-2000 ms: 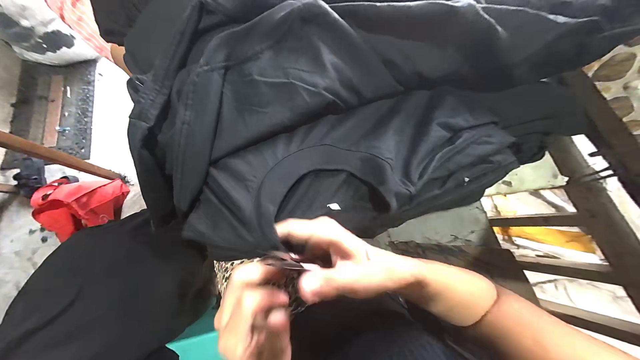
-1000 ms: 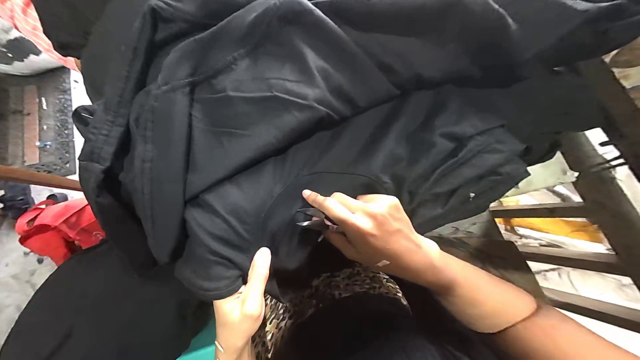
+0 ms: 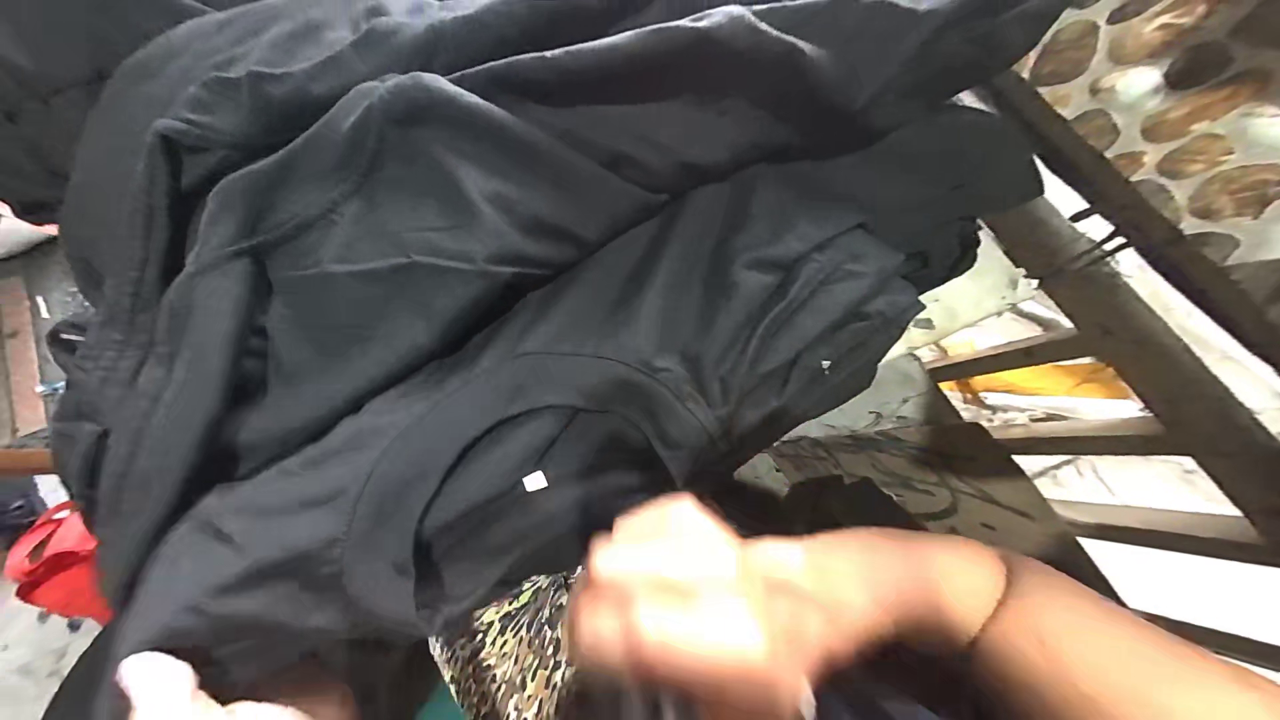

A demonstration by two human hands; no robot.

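Note:
A black garment (image 3: 600,290) lies across the view, its round neck opening (image 3: 540,400) facing the camera with a small white label (image 3: 535,481) inside. Beyond it more black cloth (image 3: 400,190) is heaped in folds. My left hand (image 3: 230,695) is at the bottom left by the lower edge of the black garment, mostly cut off by the frame; its grip cannot be made out. My right hand (image 3: 690,600), blurred and with its fingers curled, is just below the neck opening. Something thin and blurred shows beneath it, too unclear to name.
A wooden frame with slats (image 3: 1090,437) stands at the right, with yellow material (image 3: 1060,381) behind it. Pebble-patterned flooring (image 3: 1190,140) shows at the upper right. Red cloth (image 3: 62,565) lies at the far left. Leopard-patterned cloth (image 3: 510,645) is below the garment.
The neck opening, covered by my right hand a second ago, is exposed again with its white label. My right hand has moved down from it. The view has shifted.

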